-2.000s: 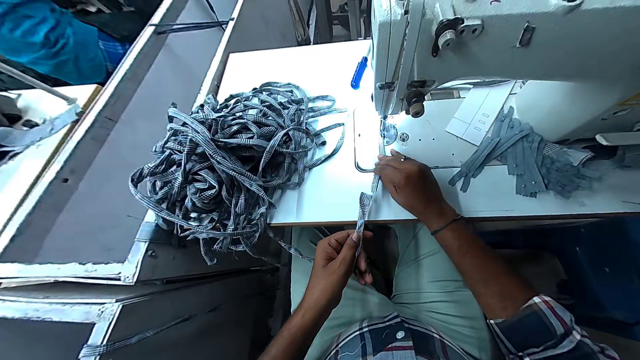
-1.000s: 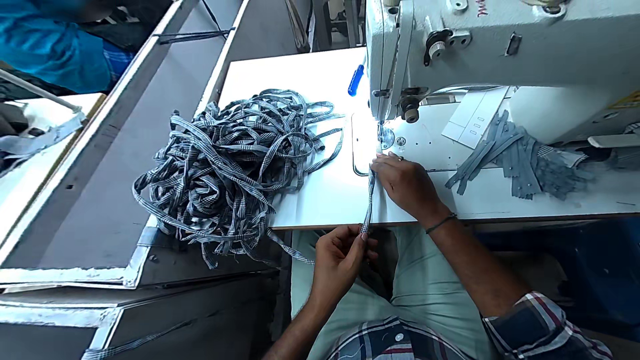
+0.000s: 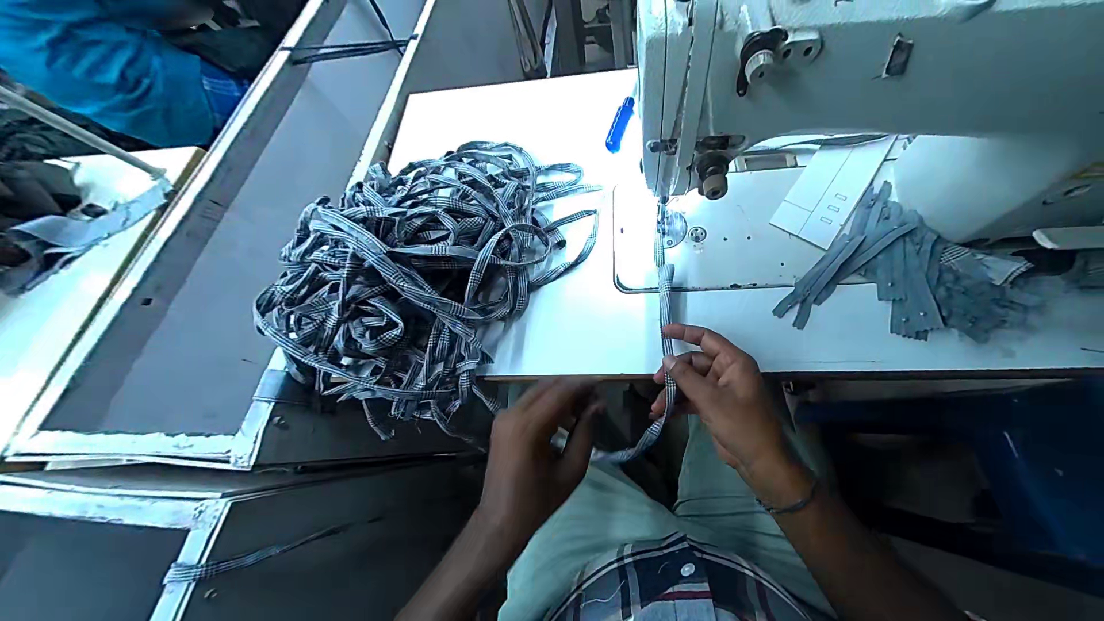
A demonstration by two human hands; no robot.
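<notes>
A narrow checked fabric strip (image 3: 665, 302) runs from under the needle of the white sewing machine (image 3: 828, 78) down over the table's front edge. My right hand (image 3: 720, 388) pinches this strip between thumb and fingers just at that edge. My left hand (image 3: 543, 448) is lower left, fingers curled near the strip's lower part; whether it grips the strip is hidden. A big tangled heap of checked strips (image 3: 414, 267) lies at the left of the white table (image 3: 586, 336), partly over its edge.
A blue pen (image 3: 619, 125) lies behind the heap. Short grey-blue fabric pieces (image 3: 906, 267) and a white marked piece (image 3: 832, 190) are at the right. A metal-framed grey panel (image 3: 233, 241) stands at the left; beyond it is a person in blue (image 3: 112, 69).
My right hand has moved from beside the needle down to the table's front edge. My left hand has let go of the strip's upper part and moved left, toward the heap.
</notes>
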